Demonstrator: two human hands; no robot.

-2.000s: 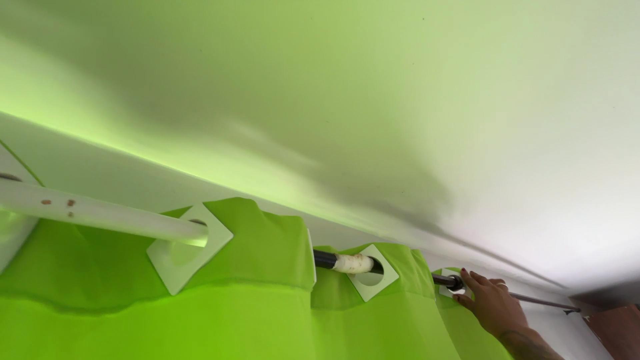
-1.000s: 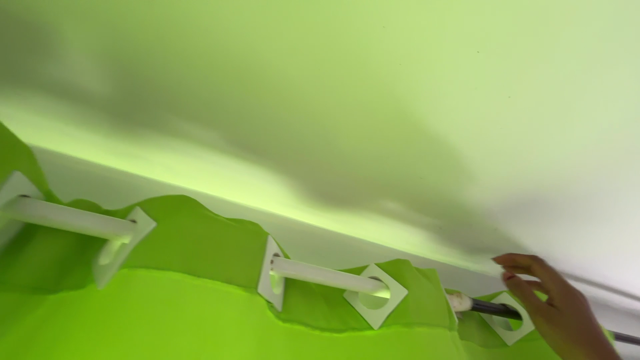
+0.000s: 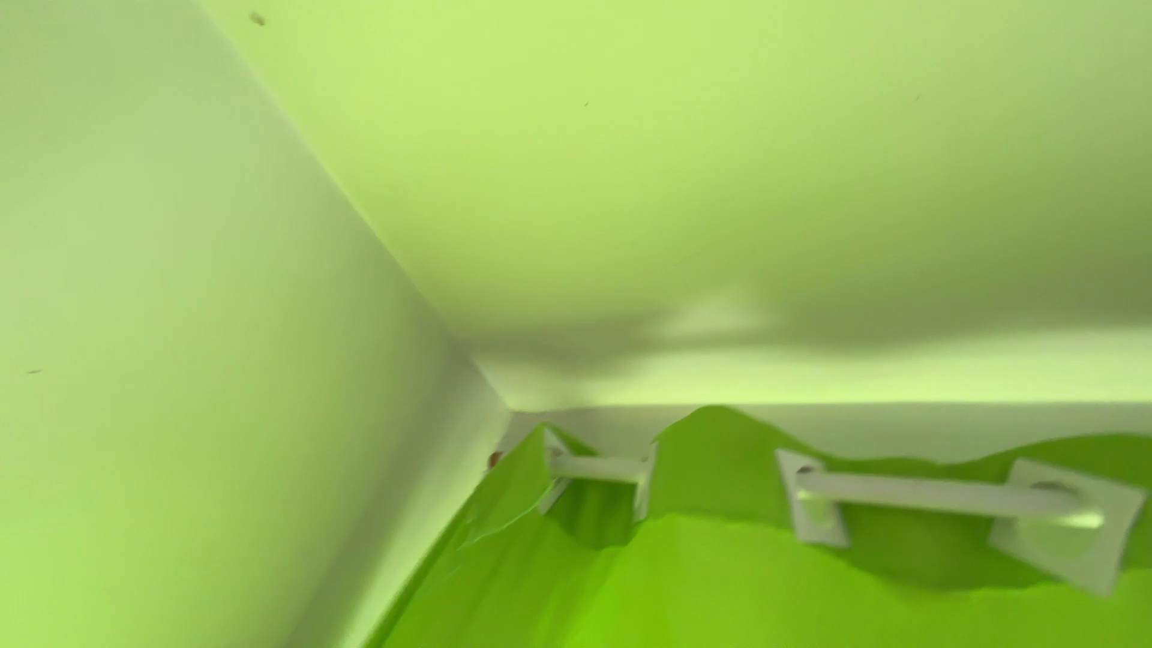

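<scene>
A bright green curtain [image 3: 720,576] hangs across the lower part of the head view, threaded on a white curtain rod [image 3: 936,493]. Square white eyelets frame the holes where the rod passes through: one at the right [image 3: 1112,540], one near the middle [image 3: 832,526], and a pair further left, where the rod shows between them. Between the eyelets the cloth folds behind the rod, and its top edge rises in waves. Neither of my hands is in the frame, so what they hold or touch is hidden.
A side wall [image 3: 225,405] fills the left and meets the ceiling [image 3: 675,180] in a slanting line. The back wall [image 3: 900,427] shows as a narrow strip above the curtain. A small reddish-brown thing [image 3: 495,459] is at the corner by the curtain's left end.
The view has swung left to the room corner. A hand at the right by the rod's dark section in both earlier frames is out of sight, as is that section.
</scene>
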